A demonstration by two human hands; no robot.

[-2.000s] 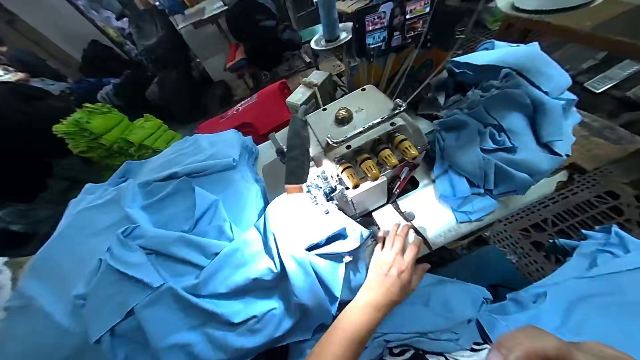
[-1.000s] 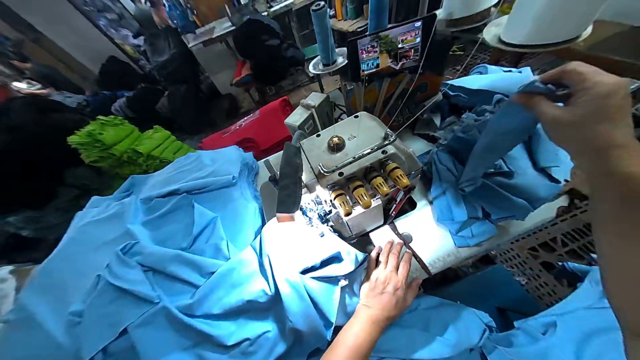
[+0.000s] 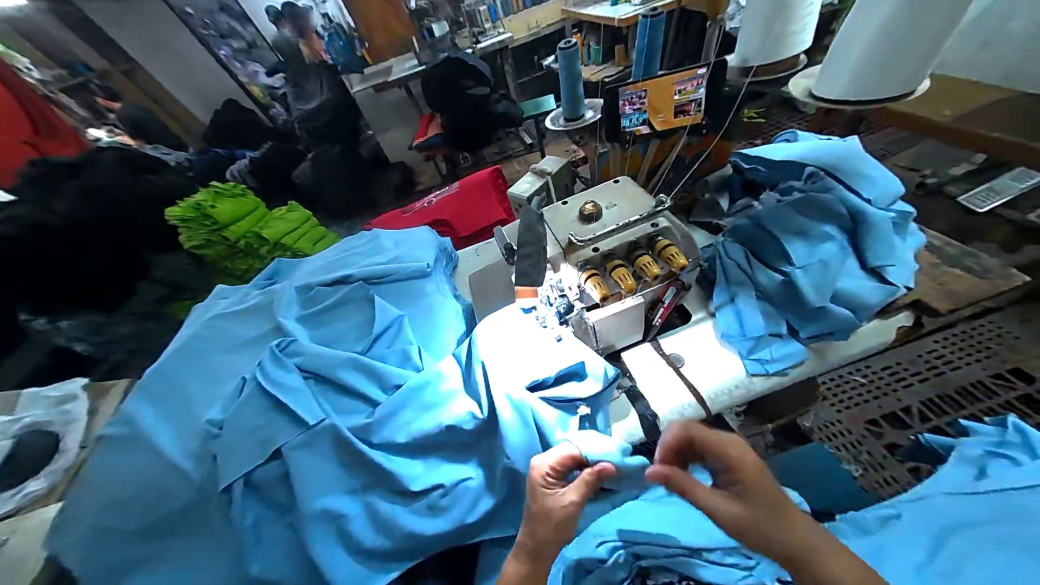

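Note:
Light blue fabric (image 3: 349, 390) spreads over the left of an overlock sewing machine (image 3: 613, 236) and lies under its lit needle area. Near the front edge of the machine bed, my left hand (image 3: 556, 504) pinches an edge of blue fabric between thumb and fingers. My right hand (image 3: 723, 487) is just to its right, thumb and fingers bent at the same fabric; whether it grips the cloth cannot be told. Below both hands lies more bunched blue cloth (image 3: 666, 528).
A heap of blue fabric pieces (image 3: 821, 236) lies right of the machine. Behind stand thread cones (image 3: 572, 81) and a lit phone screen (image 3: 662, 101). Green folded cloth (image 3: 244, 227) and a red cloth (image 3: 455, 207) are at the back left. A perforated grate (image 3: 918, 382) is at right.
My right hand, at the right-hand heap with a blue piece one second ago, is now beside my left hand. My left hand has left the machine bed's front and pinches fabric. The view has shifted.

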